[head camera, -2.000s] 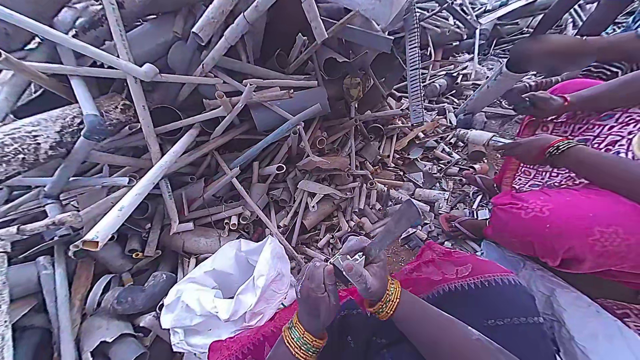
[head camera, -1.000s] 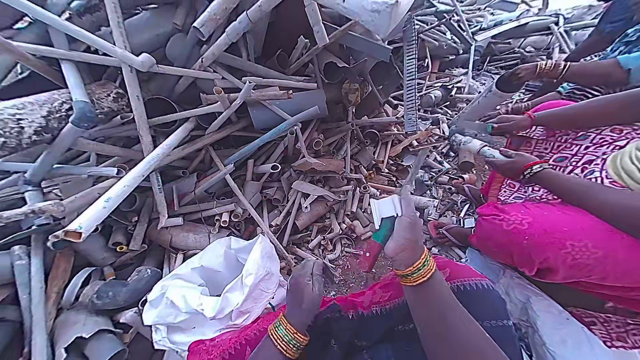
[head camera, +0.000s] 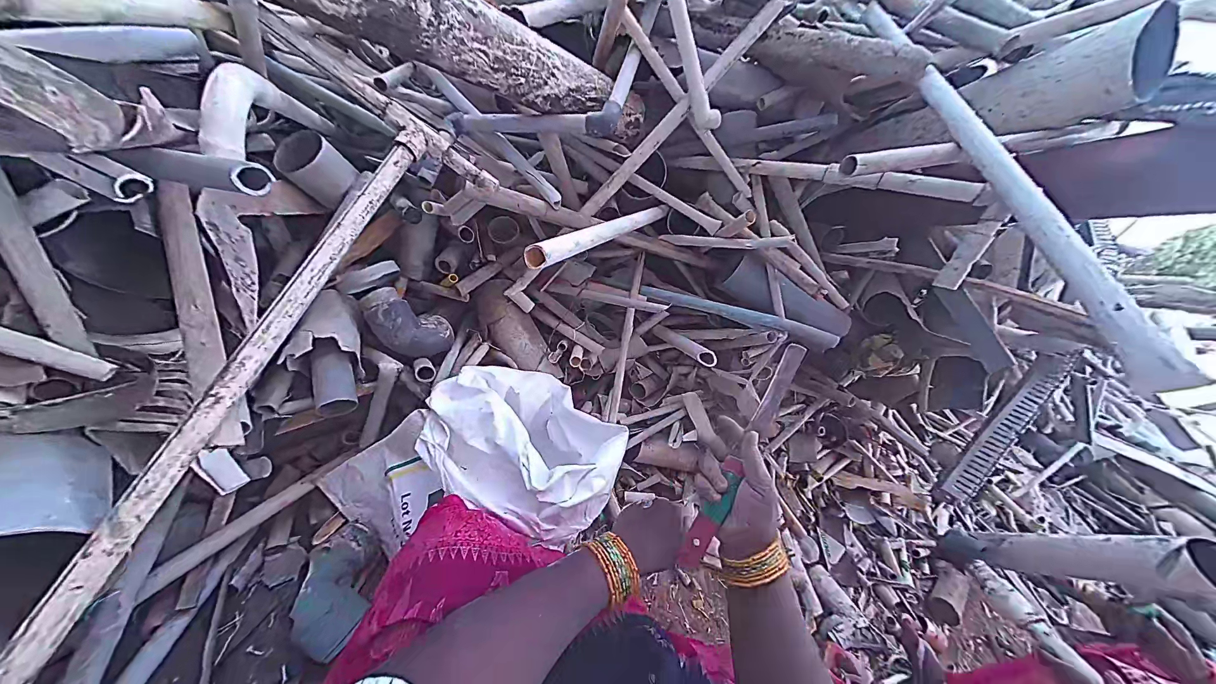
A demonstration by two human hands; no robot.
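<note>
My right hand (head camera: 752, 499) is around the green and red handle (head camera: 714, 511) of a large knife, whose flat blade (head camera: 779, 385) points up and away. My left hand (head camera: 654, 532) is just left of the handle, its fingers close to a short pipe-like piece (head camera: 701, 423); whether they grip it cannot be told. Both wrists wear yellow and orange bangles. A crumpled white sack (head camera: 522, 446) lies left of my hands, beside the pink cloth (head camera: 432, 570) over my lap.
Scrap plastic pipes and fittings are heaped ahead and on both sides. A long dirty pipe (head camera: 313, 275) slants across the left. A slotted grey strip (head camera: 1007, 427) and a wide pipe (head camera: 1083, 560) lie at the right. Pink cloth (head camera: 1026, 670) shows at the bottom right.
The view has swung left, so the other people's arms have mostly left it. One second ago my right hand held a white piece with the knife; that piece no longer shows there. My hands are now closer together.
</note>
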